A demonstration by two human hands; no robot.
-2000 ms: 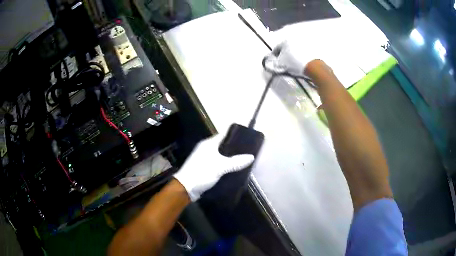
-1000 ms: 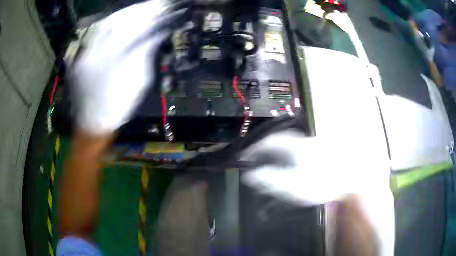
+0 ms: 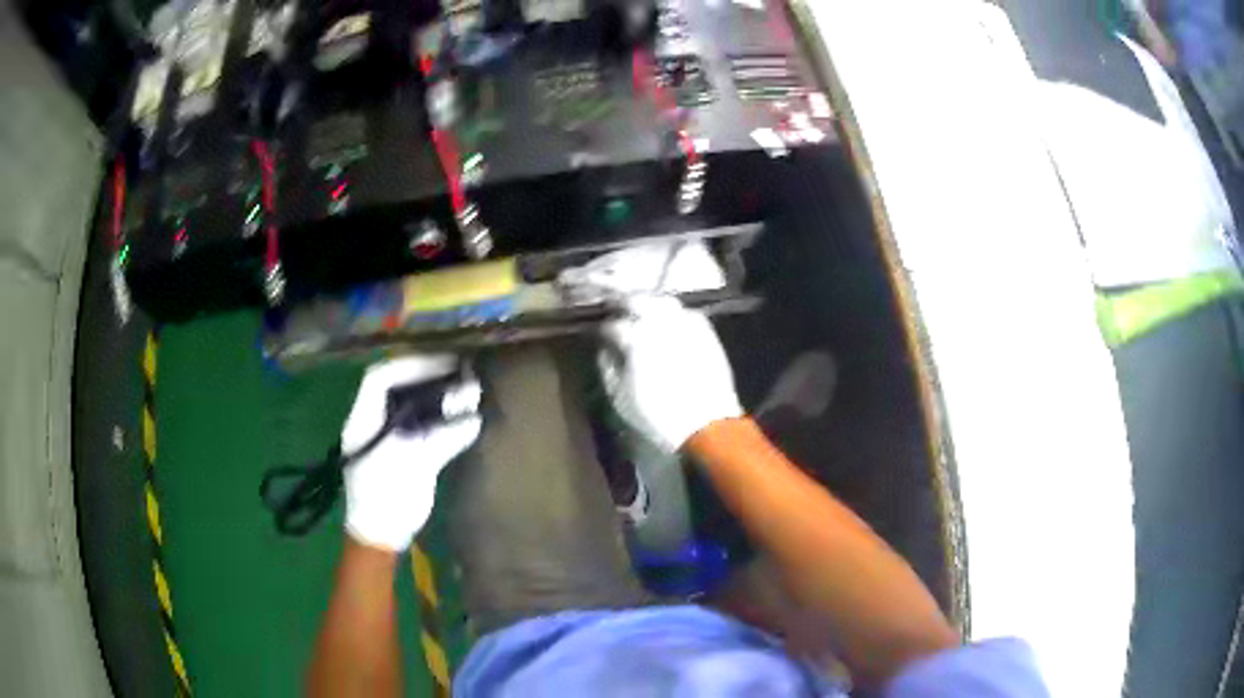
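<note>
My left hand (image 3: 396, 450), in a white glove, holds a black power adapter (image 3: 426, 402) below the rig; its bundled black cord (image 3: 303, 494) hangs in loops to the left. My right hand (image 3: 669, 371), also gloved, is at the front edge of the shallow tray (image 3: 553, 325), its fingertips by white items (image 3: 648, 269). Blur hides whether it grips anything. The tray also holds a yellow item (image 3: 461, 285).
The black test rack (image 3: 532, 191) with red leads (image 3: 448, 167) stands behind the tray. The white bench ledge (image 3: 1050, 450) runs along the right, with a lime-green strip (image 3: 1166, 308) beyond. Yellow-black tape (image 3: 161, 545) marks the green floor. Part of a person shows at top right.
The view has turned from the white bench to the rig. My left hand has come down from over the rack to below the tray. My right hand has moved up to the tray's edge.
</note>
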